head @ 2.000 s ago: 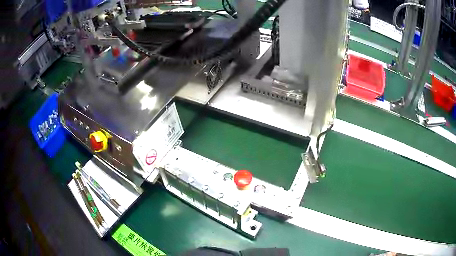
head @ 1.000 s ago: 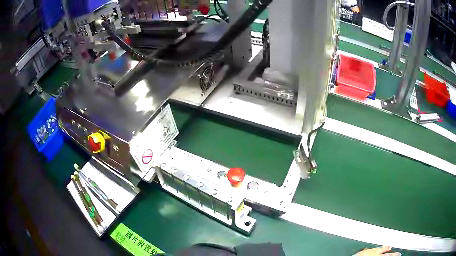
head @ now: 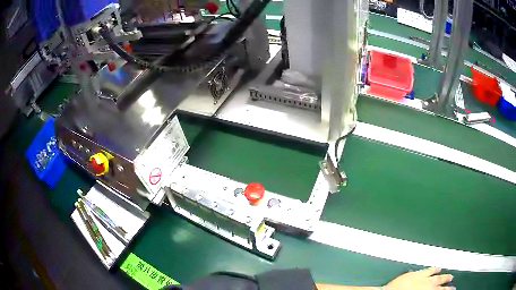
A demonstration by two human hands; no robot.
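Note:
My right hand [head: 420, 280] lies at the bottom right, palm down with fingers apart, over the white strip's lower edge, and nothing shows in it. A dark sleeve and bare forearm lead to it along the bottom edge. My left hand is not in view. Nearest in front is the machine's silver front frame [head: 291, 214] with a red mushroom button [head: 254, 193]. A slotted silver rail [head: 212, 215] runs along its front, with an end block at its right end.
A white tray [head: 125, 211] with thin strip parts and a green label [head: 148, 273] lie at lower left. A blue bin [head: 44, 156] stands beside the metal box with its emergency stop [head: 99, 163]. Red bins [head: 390, 75] stand on the far side, near metal posts.
My right hand and forearm have come further into view at the bottom right. The whole scene has shifted left and slightly up as the camera moved.

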